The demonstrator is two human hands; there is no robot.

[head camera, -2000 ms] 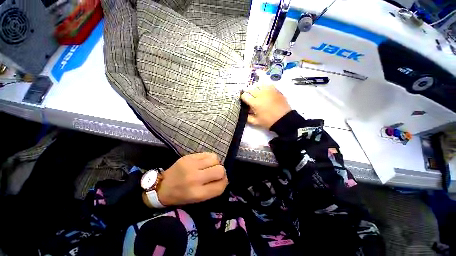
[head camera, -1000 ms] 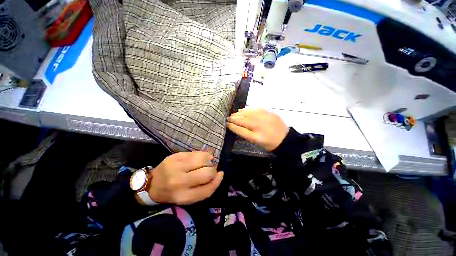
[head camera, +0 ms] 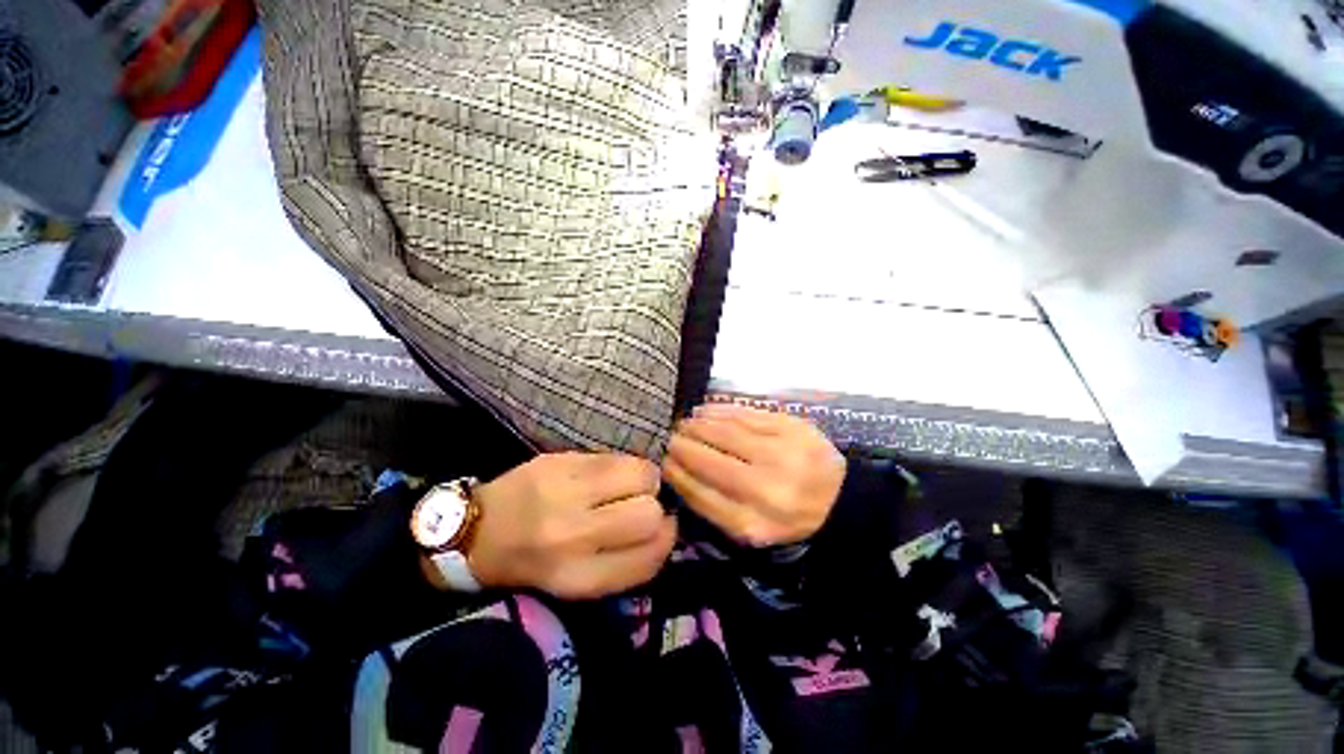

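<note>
The checked garment (head camera: 516, 221) lies on the white machine bed and hangs towards the wearer, its right edge running up to the needle area. The black band (head camera: 706, 302) runs along that edge. My left hand (head camera: 578, 525), with a watch on the wrist, pinches the lower edge of the cloth at the table's front. My right hand (head camera: 756, 474) pinches the band and cloth edge right beside it, the two hands nearly touching. The needle area (head camera: 733, 125) is partly washed out by glare. The small grey-blue cylinder (head camera: 795, 130) is beside it.
Black snips (head camera: 917, 165) and a yellow-ended tool (head camera: 921, 99) lie on the bed below the JACK machine head (head camera: 991, 52). Coloured bobbins (head camera: 1191, 329) and white paper (head camera: 1098, 376) are at right. A red item (head camera: 184, 59) is at upper left. A scale strip (head camera: 943, 432) follows the table front.
My right hand has moved from near the needle down the band to beside my left hand. My left hand keeps its pinch on the edge. The view has shifted slightly.
</note>
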